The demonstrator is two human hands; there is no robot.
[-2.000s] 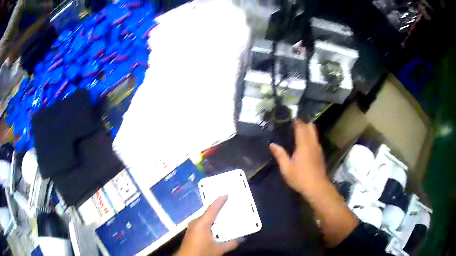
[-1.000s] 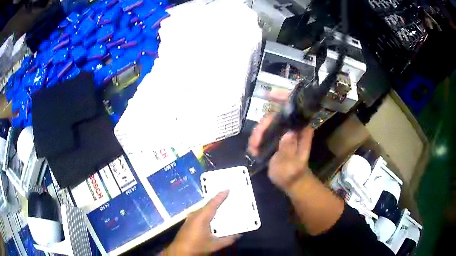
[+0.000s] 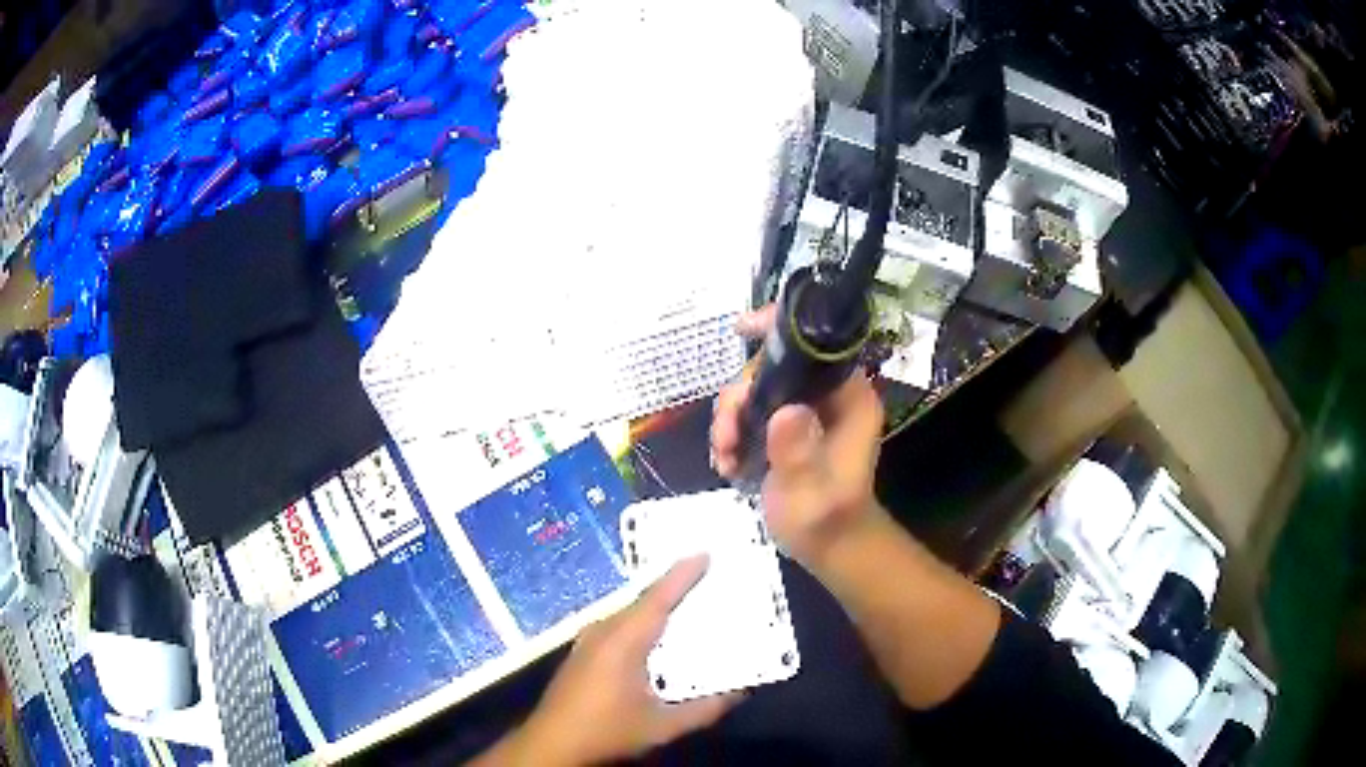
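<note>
My left hand (image 3: pixel 622 659) holds the white back cover (image 3: pixel 722 607) at its left side, thumb on its face, near the bench edge. Small holes show near the cover's corners; whether a housing is under it cannot be told. My right hand (image 3: pixel 809 457) is wrapped around the black electric screwdriver (image 3: pixel 817 337), which has a yellowish ring and a cord going up. The screwdriver tilts down toward the cover's upper right corner. Its tip is hard to see, so contact cannot be told.
Stacked white covers (image 3: pixel 599 225) stand beyond the cover. Blue battery packs (image 3: pixel 255 135) and black foam sheets (image 3: pixel 225 360) lie left. Screw feeders (image 3: pixel 899 210) stand behind the screwdriver. A cardboard box (image 3: pixel 1198 375) with white-and-black units (image 3: pixel 1154 599) is at right.
My right hand has gone from reaching open near the feeders to gripping the screwdriver, and has brought it down to the cover's upper right corner. My left hand still holds the cover.
</note>
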